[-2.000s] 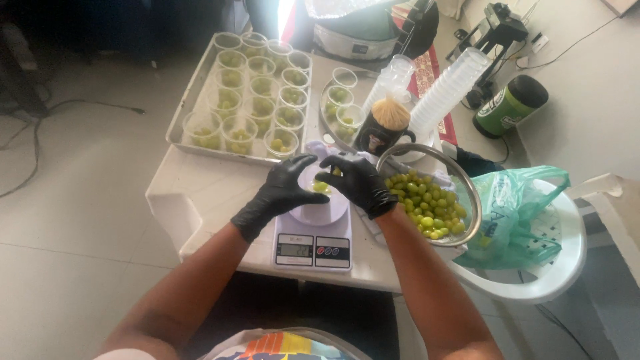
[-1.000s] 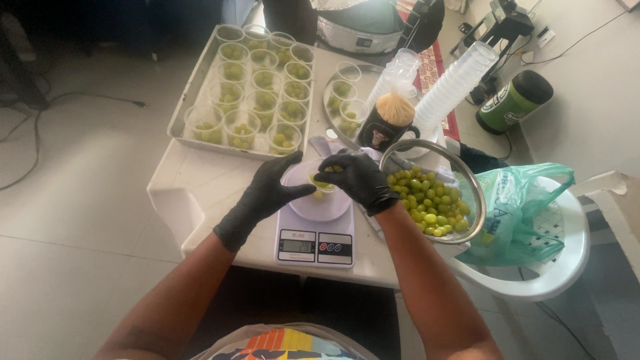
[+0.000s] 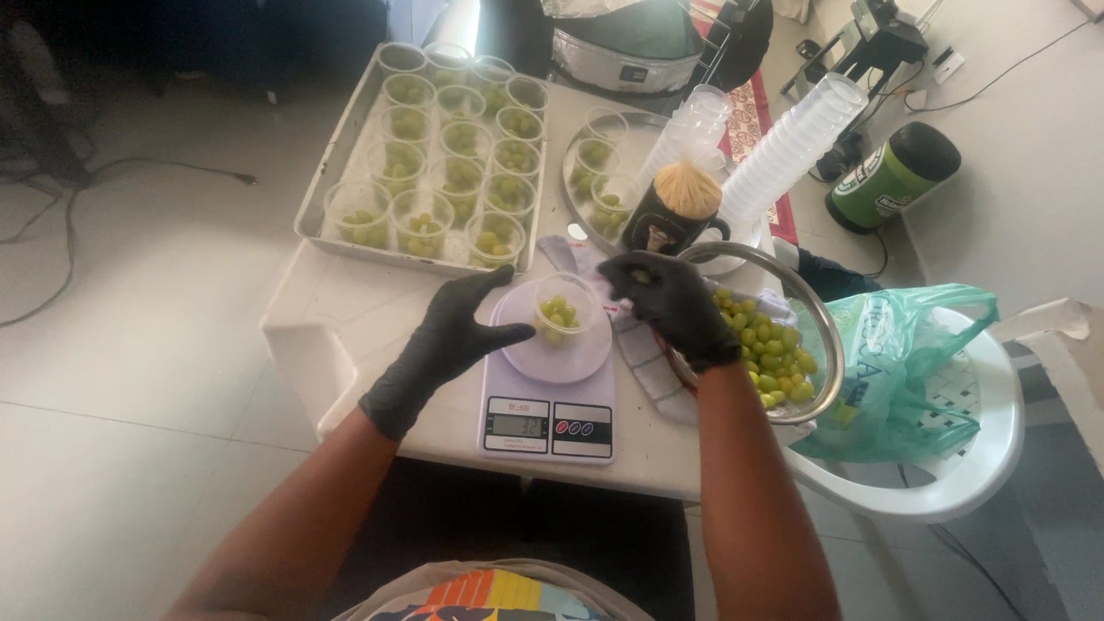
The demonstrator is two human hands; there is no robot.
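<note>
A clear plastic cup of green grapes [image 3: 561, 312] stands on the round plate of a white digital kitchen scale [image 3: 549, 418]. My left hand [image 3: 442, 345], in a black glove, is at the cup's left, thumb and fingers apart, holding nothing. Between cup and bowl is my right hand [image 3: 673, 302], also gloved in black, fingers curled around what looks like a grape [image 3: 640, 276]. The steel-rimmed bowl [image 3: 832, 341] of loose green grapes [image 3: 768, 345] lies right of it, partly hidden by that hand. Behind the scale a metal tray [image 3: 332, 185] holds several filled cups [image 3: 423, 222].
A round metal tray [image 3: 571, 164] with several cups, a dark mug [image 3: 660, 220] and stacked empty cups [image 3: 793, 147] stand behind the bowl. At the right, a green plastic bag [image 3: 897, 362] rests on a white plastic chair [image 3: 992, 466]. A cloth [image 3: 660, 379] lies beside the scale.
My right hand has moved right, away from the cup on the scale. My left hand, close around the cup two seconds ago, now stands apart from it, to its left.
</note>
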